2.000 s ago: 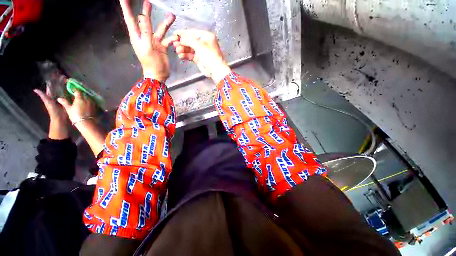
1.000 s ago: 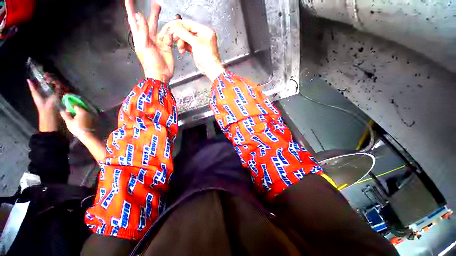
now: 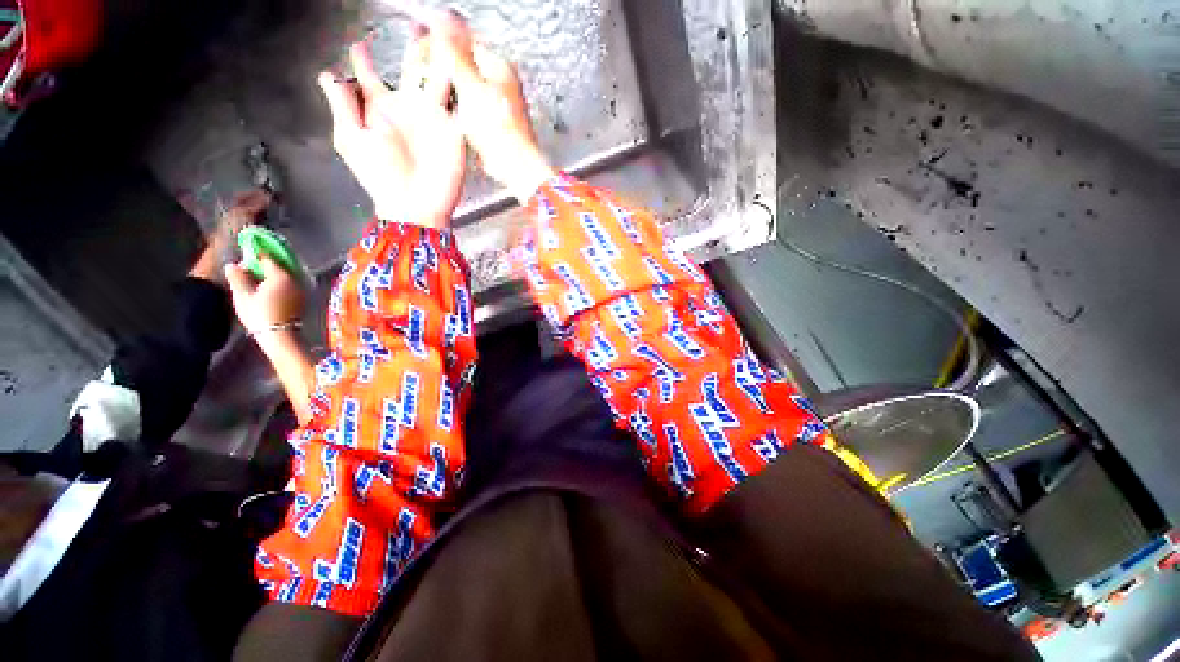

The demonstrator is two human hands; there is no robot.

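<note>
My left hand [image 3: 412, 136] is over the grey metal sink basin [image 3: 621, 175], palm up with its fingers spread and slightly curled. My right hand [image 3: 489, 104] lies against the finger side of my left hand, fingers pointing away from me. Both hands are bare and overexposed, and I see no object in them. A pale streak, perhaps water, shows at the top edge by my fingertips. Red-orange sleeve covers [image 3: 375, 388] with blue-and-white lettering cover both forearms.
At left, another person's hand [image 3: 268, 300] holds a bright green scrubber [image 3: 267, 252], their other hand beside it in the sink. A red bucket [image 3: 61, 32] is upper left. A thick grey pipe [image 3: 1035, 58] crosses upper right. A white hose loop [image 3: 973, 420] hangs at right.
My right hand has straightened from pinching near my left fingers to lying alongside them. My left palm has turned upward. The other person's hands and green scrubber have moved right.
</note>
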